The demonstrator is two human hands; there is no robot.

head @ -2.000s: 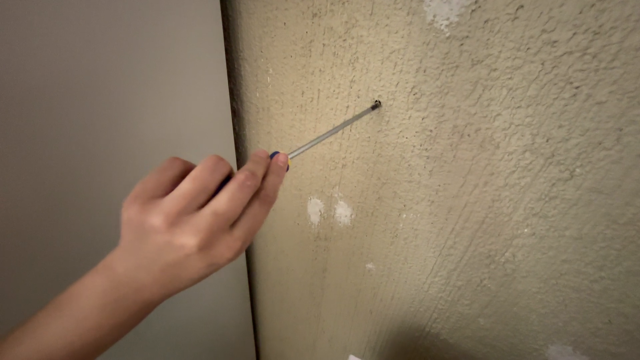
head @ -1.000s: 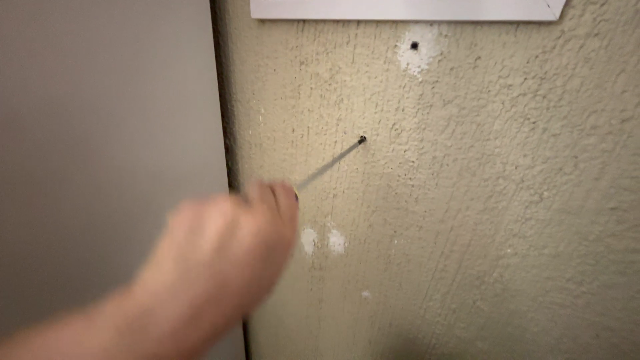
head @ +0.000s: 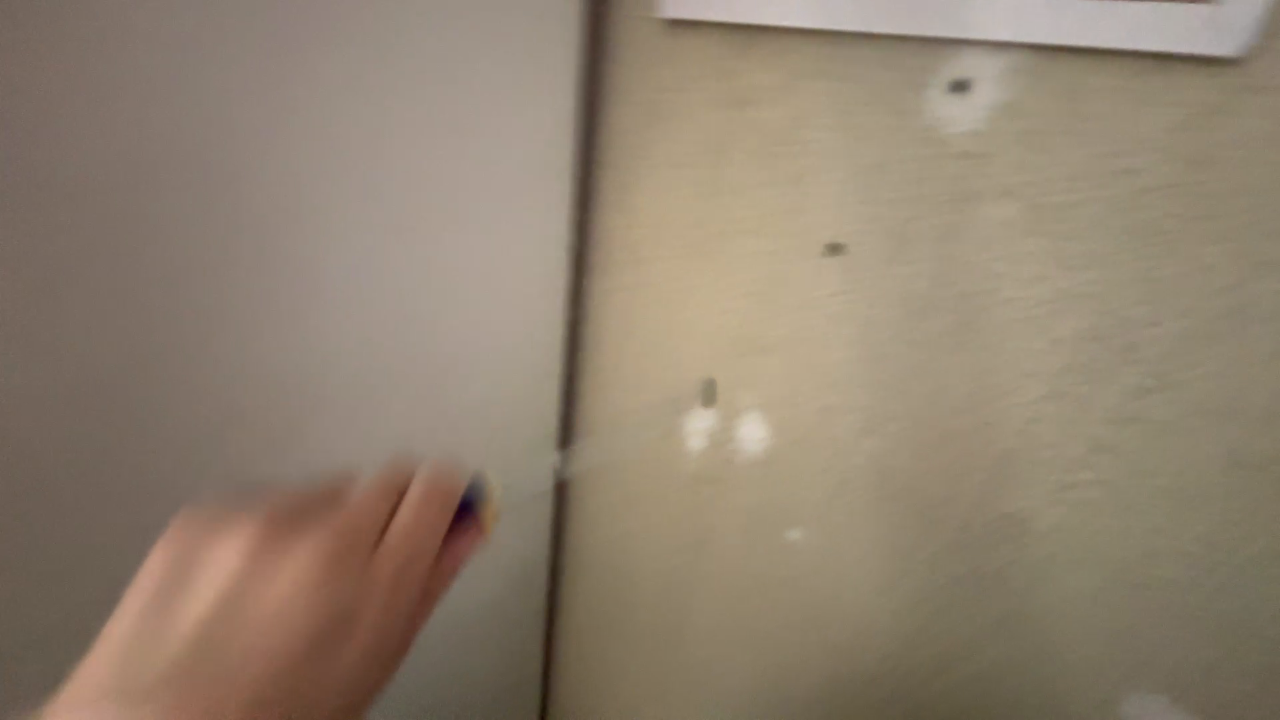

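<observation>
My left hand (head: 290, 590), blurred, is at the lower left with its fingers closed around a screwdriver handle (head: 472, 502), whose blue and yellowish end shows past the fingers. The thin shaft (head: 600, 442) is faint from blur and slants up to the right. A dark spot (head: 708, 392), apparently the tip, shows just above two white patches (head: 725, 432); contact with the wall cannot be told. Farther up and right, a small dark hole (head: 835, 249) is in the textured beige wall (head: 950, 400). My right hand is out of view.
A flat grey panel (head: 300, 250) fills the left side, with a dark gap (head: 575, 300) along its edge. A white-edged frame or board (head: 950, 22) is at the top. Below it, another dark hole (head: 959, 87) sits in a white patch.
The screwdriver tip, at the middle hole in both earlier frames, has come away from it. My left hand has moved down and left, still holding the handle.
</observation>
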